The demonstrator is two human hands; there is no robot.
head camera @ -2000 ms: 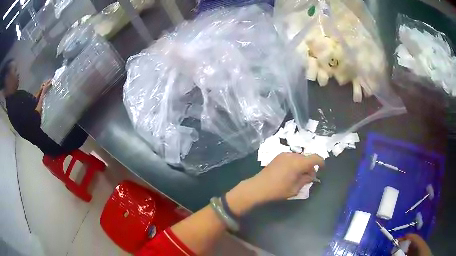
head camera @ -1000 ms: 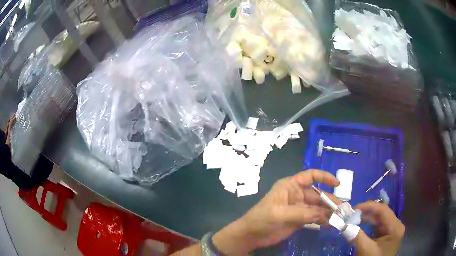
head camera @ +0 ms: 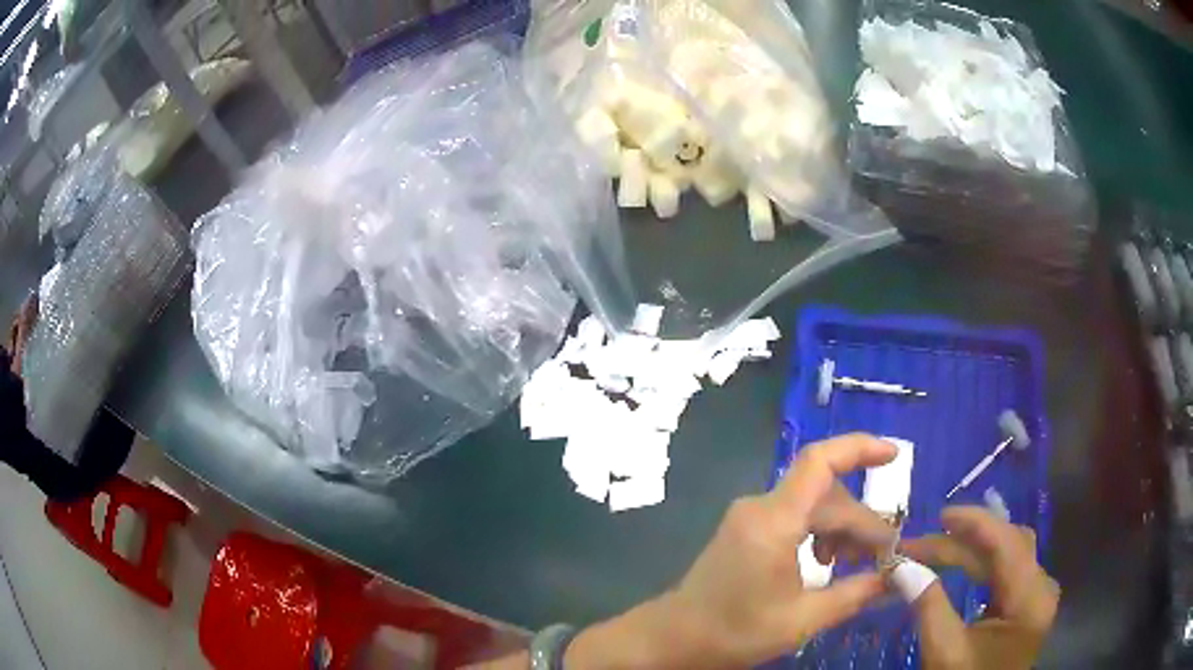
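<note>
My left hand and my right hand meet over the lower part of the blue tray. Their fingertips pinch a small part between them, mostly hidden by the fingers; it seems to be a shafted insert. My right thumb has a white covering. A white housing lies in the tray just behind the fingers. Another white piece shows beside my left fingers. A shafted insert lies at the tray's upper left, and a second insert lies at its right. Small white pieces lie in a loose pile left of the tray.
A large clear poly bag stands at the left. A bag of cream parts lies behind the white pile. Stacked clear trays with white flakes stand behind the tray. Filled clear trays line the right edge. Red stools stand beyond the table.
My left hand has left the white pile and joined my right hand over the tray. The insert that showed between the hands a second ago is now mostly covered by closer fingers. The view has shifted right.
</note>
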